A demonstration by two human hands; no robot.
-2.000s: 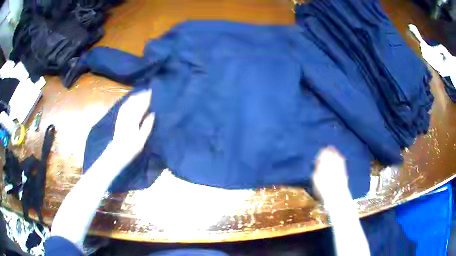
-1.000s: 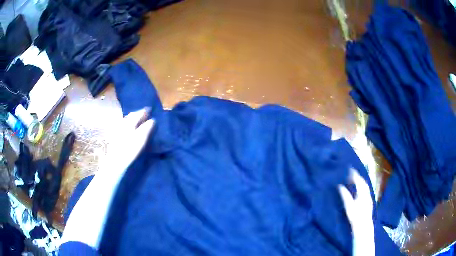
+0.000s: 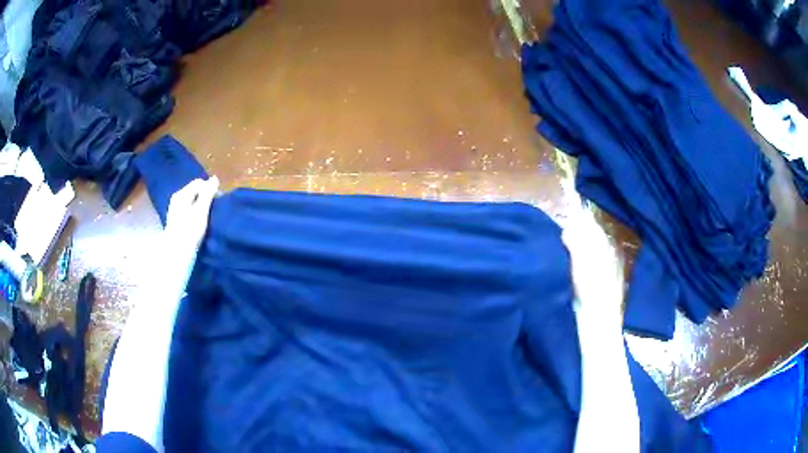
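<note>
A navy garment (image 3: 381, 310) is spread across the table in front of me, its far edge pulled nearly straight, its near part running out of the frame's bottom. My left hand (image 3: 190, 205) grips its upper left corner with bent fingers. A navy sleeve end (image 3: 168, 170) sticks out beyond that hand. My right hand (image 3: 586, 252) is at the upper right corner; it is blurred and overexposed, so its fingers cannot be made out.
A stack of navy pieces (image 3: 660, 168) lies on the brown table (image 3: 372, 97) at right. Dark shiny cloth (image 3: 106, 97) is heaped at far left. Black strips (image 3: 66, 363), a yellow tape roll (image 3: 33, 285) and white scraps (image 3: 40, 217) lie at left. A blue bin (image 3: 766, 411) is below right.
The garment's far edge has gone from loose and uneven to pulled straight. My right hand has moved up and left to its corner. My left hand has closed on the left corner.
</note>
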